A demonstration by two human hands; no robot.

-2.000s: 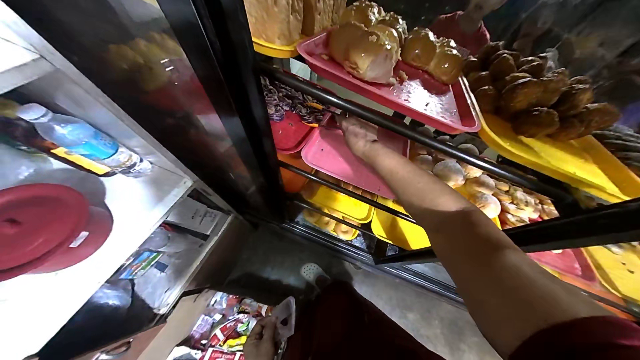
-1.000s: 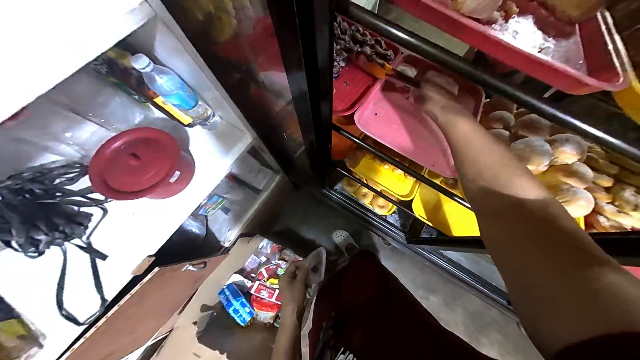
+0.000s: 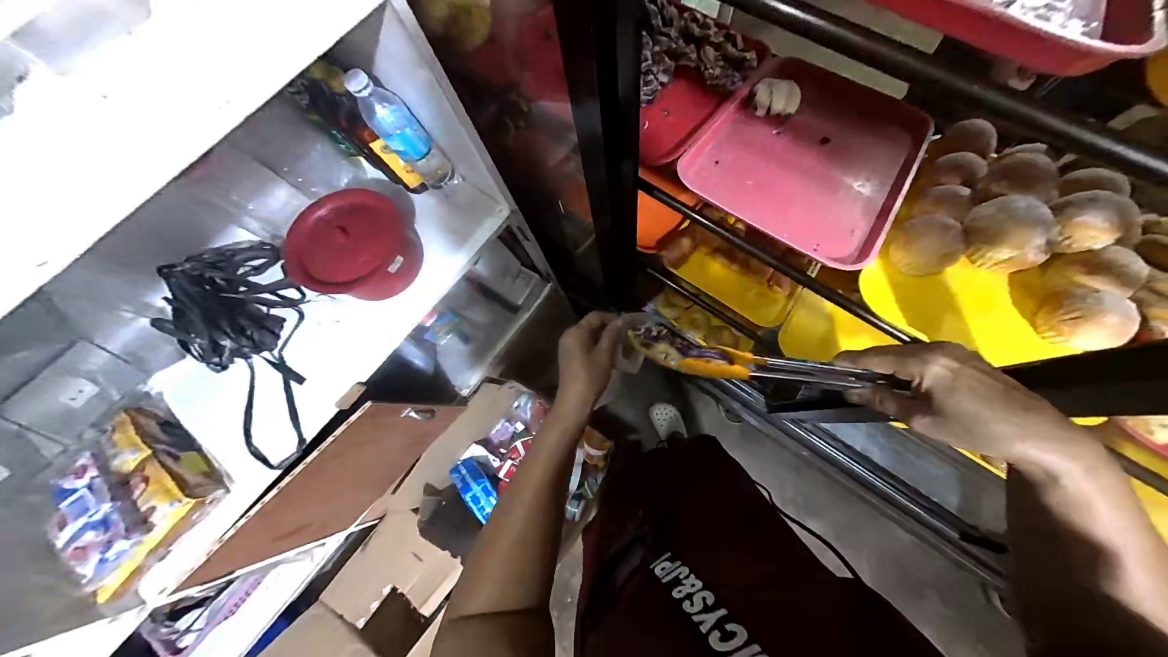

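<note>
My right hand [image 3: 949, 397] grips metal tongs [image 3: 812, 370] with orange tips, which are closed on a piece of bread with dark purple filling [image 3: 671, 345]. The bread's left end is at the mouth of a clear plastic bag [image 3: 630, 342]. My left hand [image 3: 589, 351] pinches that bag by its edge. Above the hands, a pink tray [image 3: 812, 164] on the display shelf holds one small pale piece [image 3: 776, 97] and some crumbs.
Round buns [image 3: 1013, 219] lie on a yellow tray right of the pink one. Black shelf bars [image 3: 785, 260] cross before the trays. At left, a white shelf holds a red lid [image 3: 347, 239], black straps [image 3: 228, 306] and a bottle [image 3: 392, 119]. Below stands an open cardboard box [image 3: 411, 557] with packets.
My right hand has come out of the shelf, away from the pink tray, with the tongs and bread now in plain view. My left hand has risen with the bag to meet the bread.
</note>
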